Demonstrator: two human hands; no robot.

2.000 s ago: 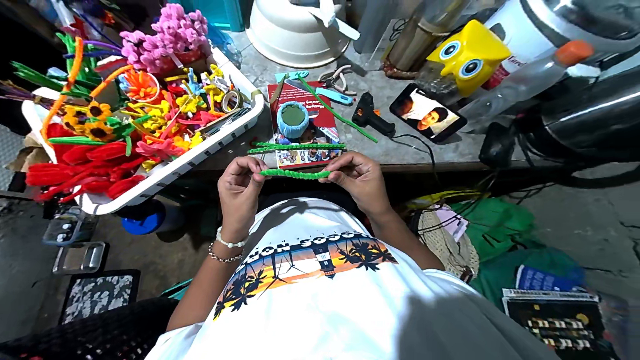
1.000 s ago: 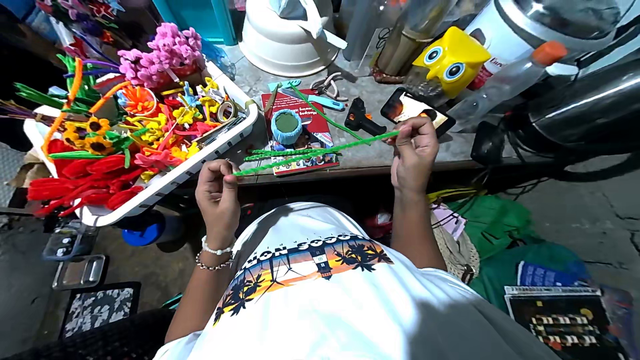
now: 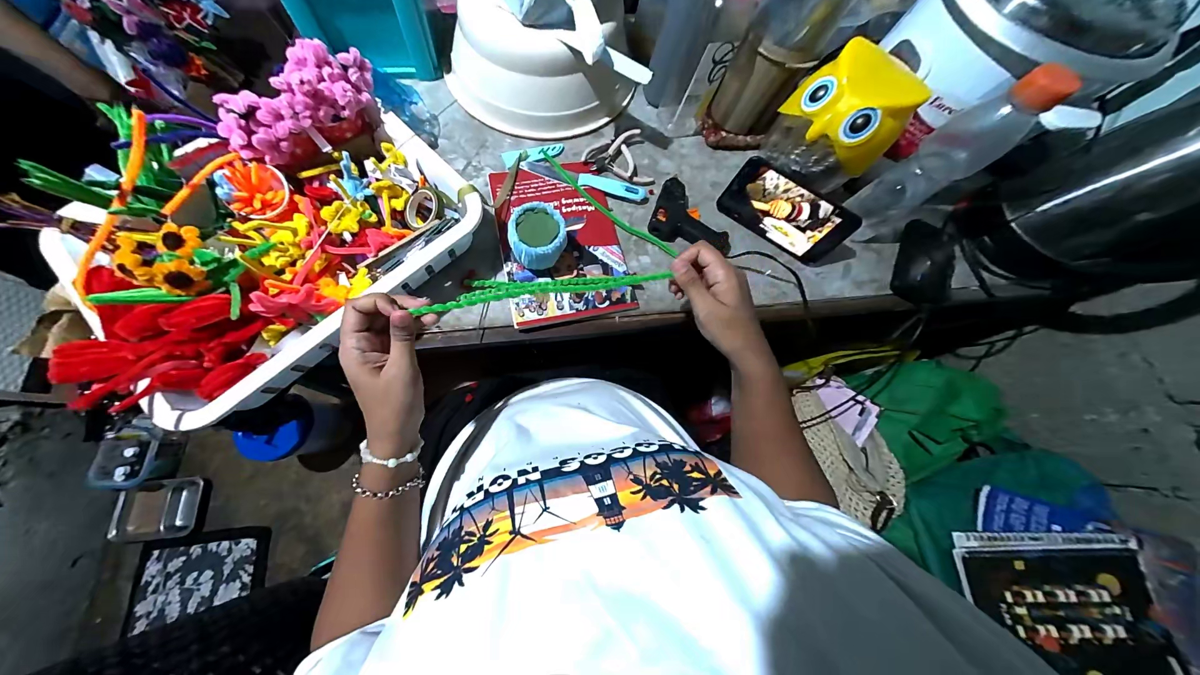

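A green pipe cleaner (image 3: 450,305), twisted along part of its length, is stretched between my two hands. My left hand (image 3: 380,352) pinches its left end beside the white basket, and my right hand (image 3: 714,298) pinches the other end near the glue gun. Behind the strand, twisted green pipe cleaners (image 3: 562,283) lie across a red booklet (image 3: 614,258); where they overlap the held one is hard to tell apart. On the booklet stands a small round container with a light-blue wrap (image 3: 537,236). Another green pipe cleaner (image 3: 600,204) curves from the scissors toward my right hand.
A white plastic basket (image 3: 441,246) of pipe-cleaner flowers stands at left. Light-blue-handled scissors (image 3: 611,186), pliers (image 3: 619,157), a black glue gun (image 3: 686,220) with its cord and a smartphone (image 3: 787,208) lie behind my hands. A white fan base (image 3: 539,84) and a plastic bottle (image 3: 966,141) stand farther back.
Two seconds ago my hands were close together on a short green strand; one second ago they had spread wide along it. Now my right hand is somewhat nearer to my left again.
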